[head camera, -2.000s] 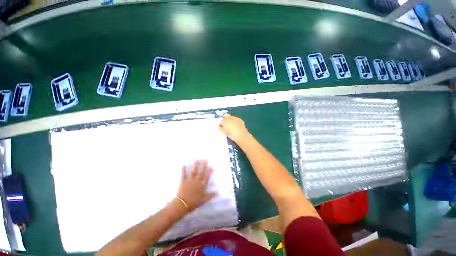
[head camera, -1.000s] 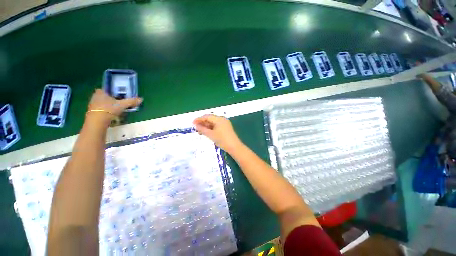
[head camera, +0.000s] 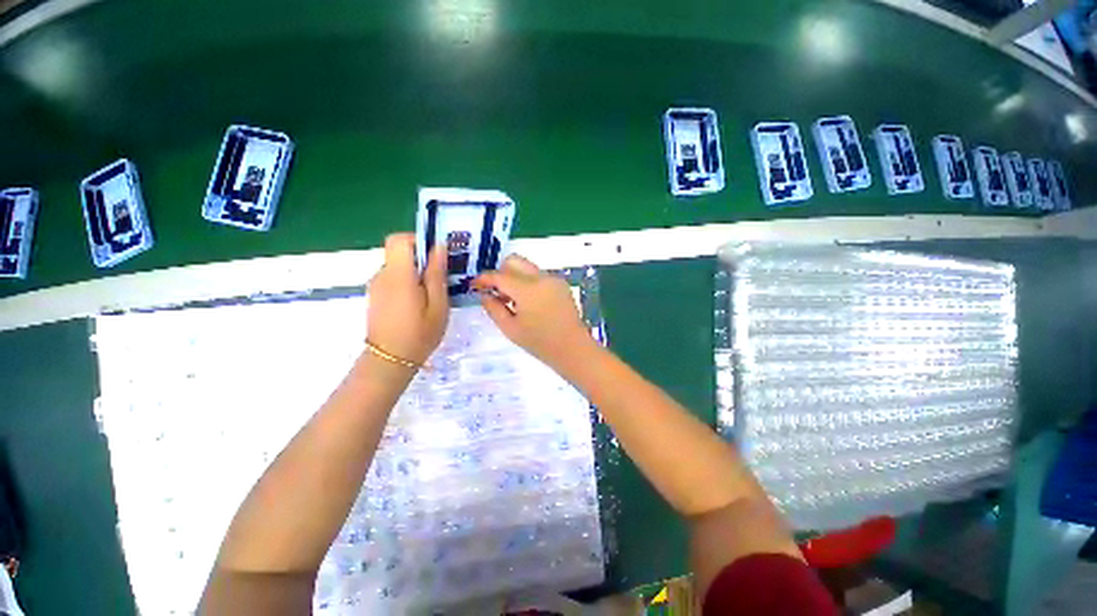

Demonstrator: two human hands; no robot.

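Note:
A pale blue-white device housing (head camera: pixel 486 229) with dark inner parts is held over the near edge of the belt. My left hand (head camera: pixel 407 301) grips its left side, the thumb over its lower inside. My right hand (head camera: pixel 529 301) is at its lower right corner, thumb and fingertips together; a tiny piece between them cannot be made out. The component tray (head camera: pixel 481 481), a wide white sheet with small bluish marks and clear edges, lies below my hands, partly hidden by my forearms.
More housings (head camera: pixel 692 152) stand in a row on the green belt (head camera: pixel 577 72), left and right. A pale rail (head camera: pixel 650 244) runs before it. Stacked clear blister trays (head camera: pixel 872 373) lie at right, with a red stool (head camera: pixel 849 542) below. A dark object is cut off at the left edge.
My left hand has lifted the housing off the belt and brought it right, to my right hand. My right fingertips have moved from the tray's far edge to the housing's corner.

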